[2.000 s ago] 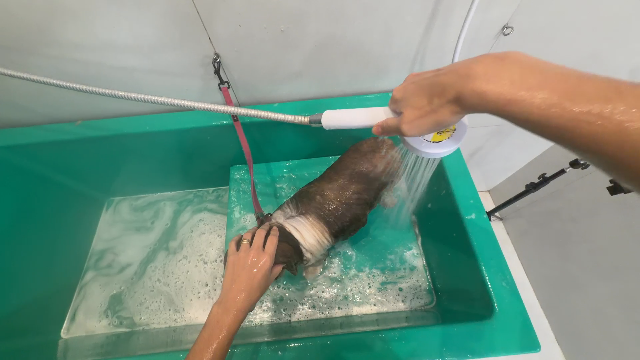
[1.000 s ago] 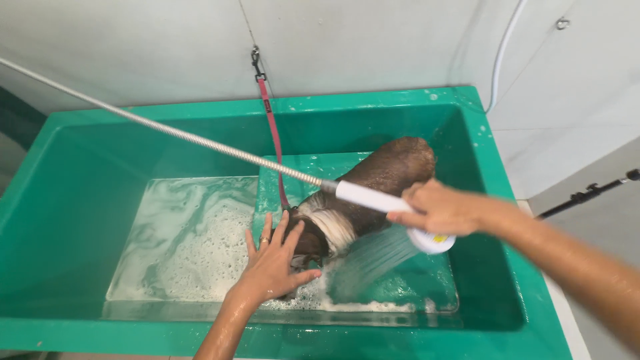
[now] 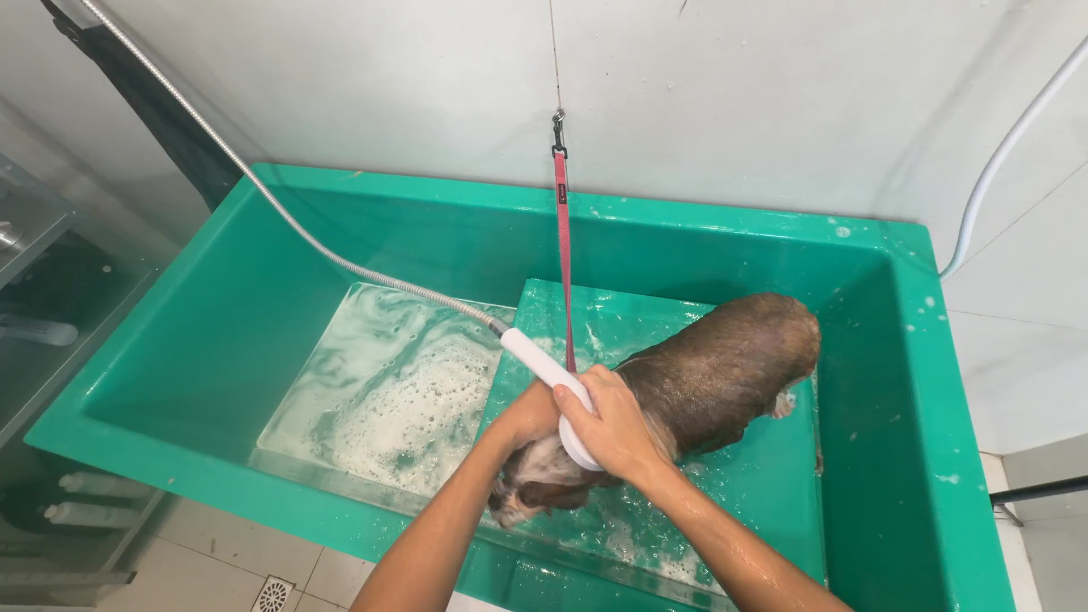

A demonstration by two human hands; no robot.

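Observation:
A wet dog (image 3: 722, 365) with brown fur and a pale neck stands on a raised green platform in the tub, its head (image 3: 540, 480) toward the near side. My right hand (image 3: 608, 425) is closed around the white shower head's handle (image 3: 540, 361), held low over the dog's neck. Behind the shower head, my left hand (image 3: 535, 412) lies against the dog's head or neck, its fingers mostly hidden. A pink leash (image 3: 563, 246) runs from a wall hook down to the dog. No spray can be made out.
The green tub (image 3: 408, 183) holds foamy water (image 3: 408, 408) on the left. A metal shower hose (image 3: 289, 217) crosses its back left edge. At left, shelves hold bottles (image 3: 93, 514); a floor drain (image 3: 274, 595) lies below. A white hose (image 3: 986, 183) hangs at right.
My right hand has brought the shower head from the dog's rear to its neck, close beside my left hand. The dog's head now points toward the near side. The view has shifted.

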